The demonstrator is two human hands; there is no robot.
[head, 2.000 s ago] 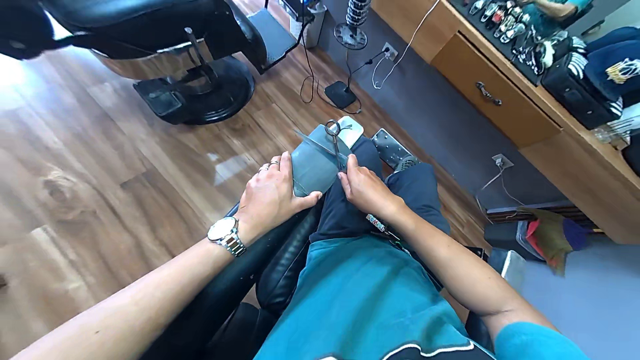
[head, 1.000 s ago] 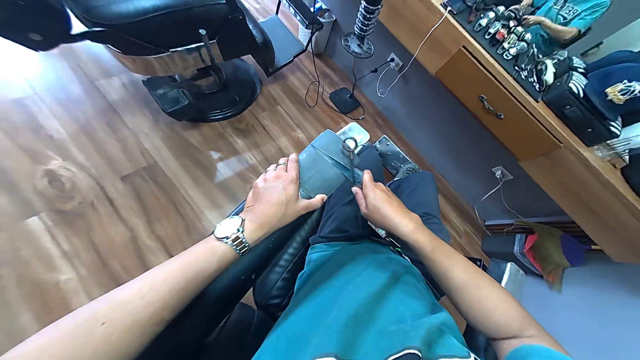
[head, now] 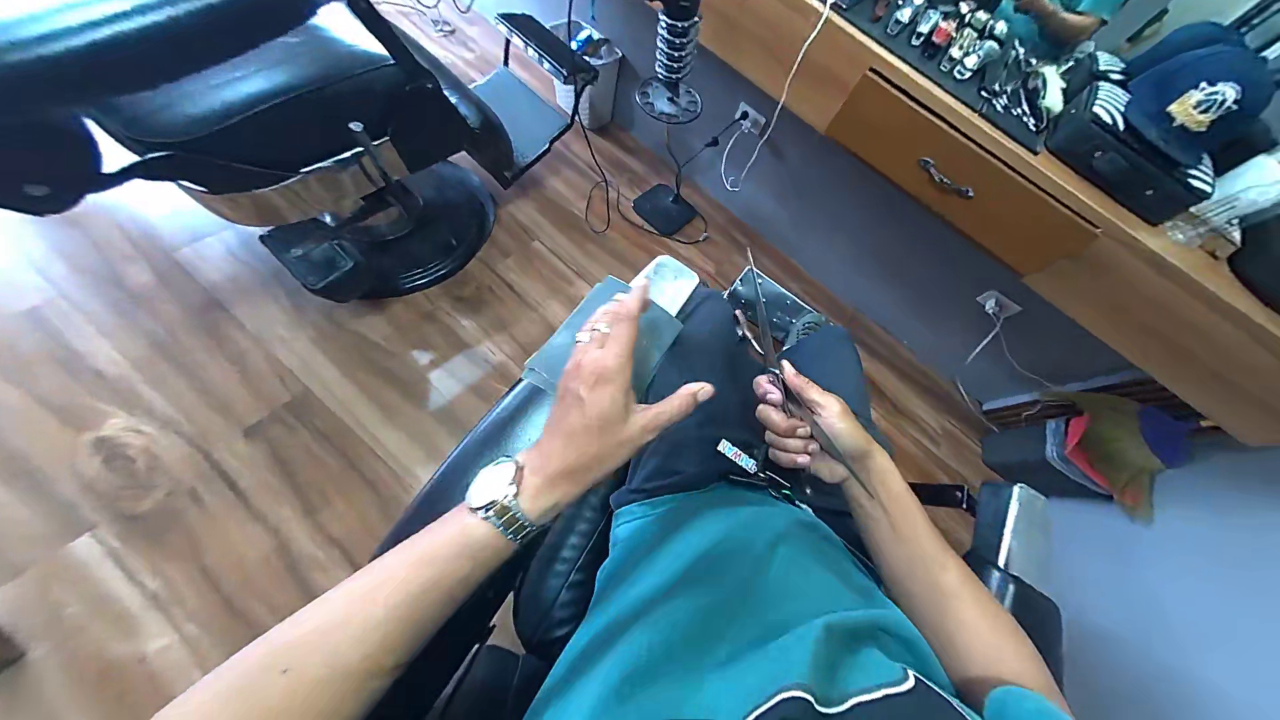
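My right hand (head: 805,425) is closed around a pair of metal scissors (head: 768,325) above my lap, one blade pointing up and away and a long part running back past the wrist. My left hand (head: 610,390), its fingers stretched and thumb apart, is over a grey-green sheet (head: 572,335), perhaps sandpaper or cloth, that lies on the chair's armrest. Whether the palm touches the sheet is hidden. Nothing shows in the left hand. A pale, rounded item (head: 668,284) lies at the sheet's far end, beside my knee.
A black barber chair (head: 260,100) stands at the upper left. A wooden counter with a drawer (head: 960,180) runs along the right wall, holding clippers (head: 965,50), a black case (head: 1120,150) and a cap (head: 1200,100). Cables and a black pedal-like base (head: 664,210) lie on the floor.
My right hand has moved right with the scissors, away from the grey-green sheet. The fingers of my left hand have lifted and spread.
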